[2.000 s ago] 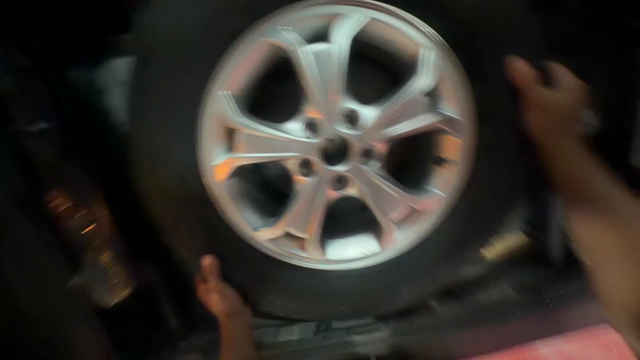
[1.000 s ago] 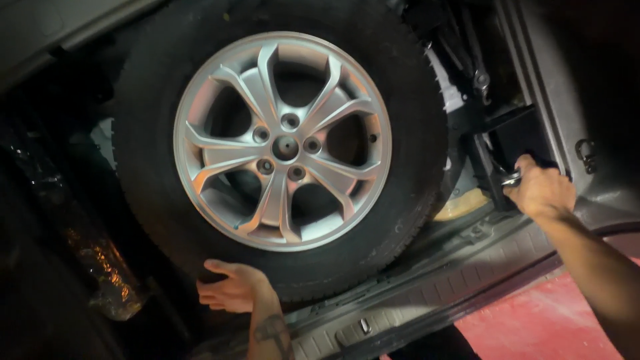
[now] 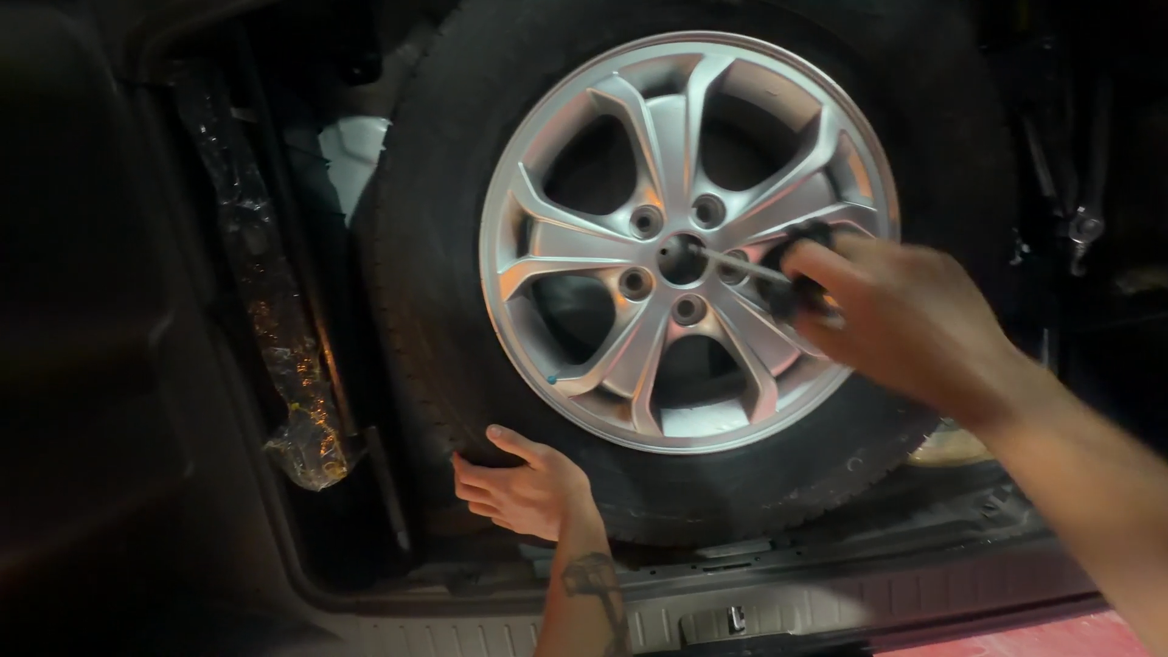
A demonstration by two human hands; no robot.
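A spare wheel with a silver alloy rim [image 3: 593,241] and a black tyre [image 3: 438,274] lies in the well of a car's boot. My right hand [image 3: 894,319] is closed on a dark object with a thin metal rod [image 3: 748,266], which looks like a screwdriver; blur hides its exact kind. The rod points to the centre hole of the rim [image 3: 683,259]. Lug holes surround that hole. My left hand [image 3: 525,484] rests against the lower left edge of the tyre, fingers spread a little, with no tool in it.
Left of the tyre lies a long item in clear plastic wrap [image 3: 315,447]. Dark metal tools [image 3: 1084,228] lie at the right. The ribbed boot sill with its latch striker [image 3: 736,620] runs along the near edge, above a red painted surface [image 3: 1031,637].
My right hand has moved from the tray area right of the tyre to over the rim, with the rod-shaped tool in it. My left hand stays by the tyre's lower left edge.
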